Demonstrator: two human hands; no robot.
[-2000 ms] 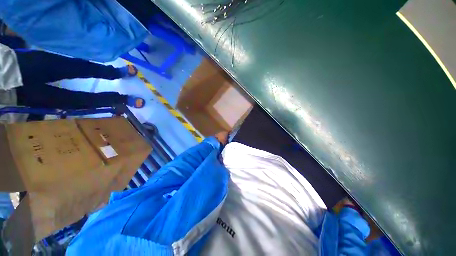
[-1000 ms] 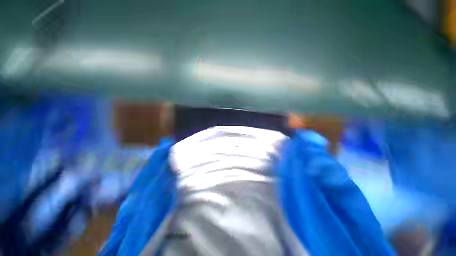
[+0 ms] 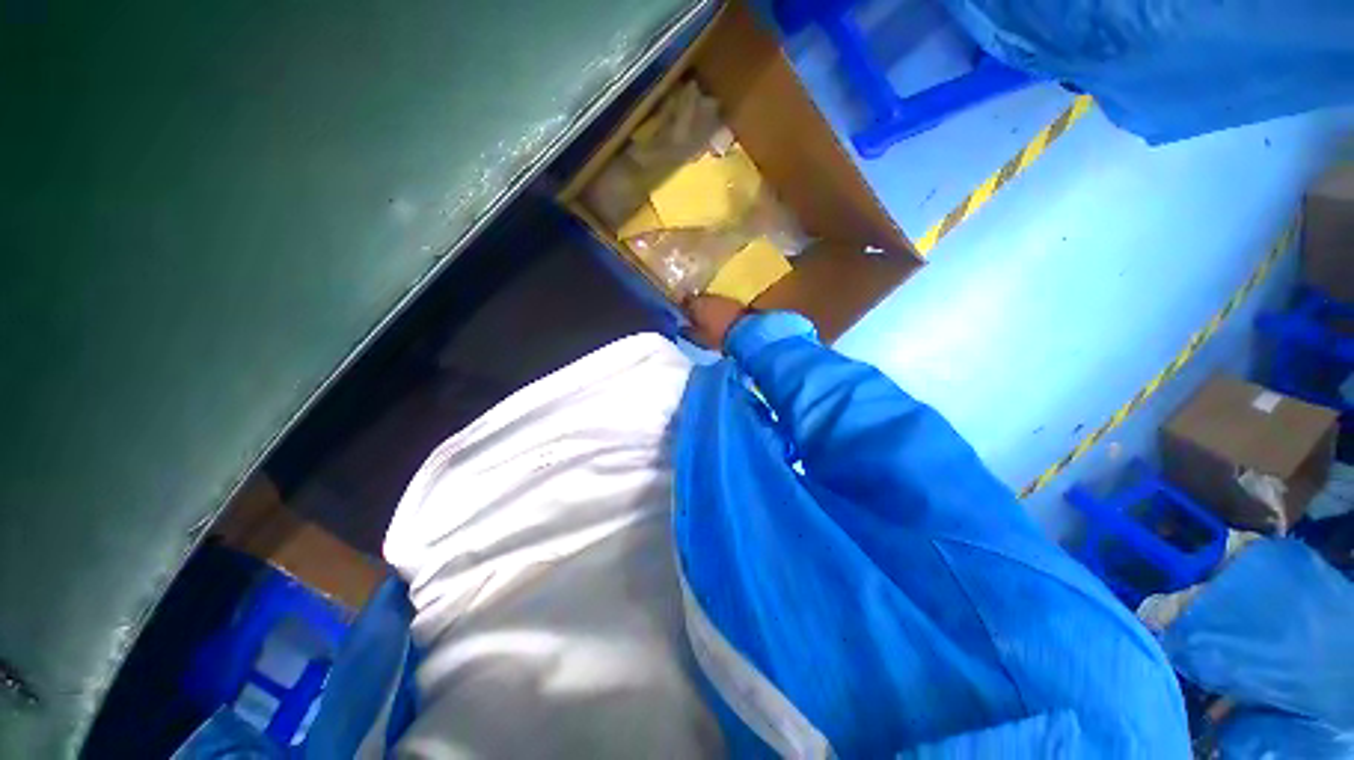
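An open brown cardboard box (image 3: 839,201) stands below the bench edge. In it lie yellow pieces (image 3: 710,193) and crumpled clear and whitish material. My right hand (image 3: 713,316) is at the box's near edge, small and partly hidden by its blue sleeve; I cannot tell if it holds anything. My left hand is not in view; only its blue sleeve shows at the lower left.
The green bench (image 3: 267,193) fills the upper left, its edge running diagonally. Blue stools (image 3: 928,97) stand on the blue floor with yellow-black tape lines. Another carton (image 3: 1247,438) is at the right. Blue-clothed people are partly in view at upper right and lower right.
The view has swung from the box on my left side to the box on my right. My right hand now shows at that box's edge. My left hand has gone out of view.
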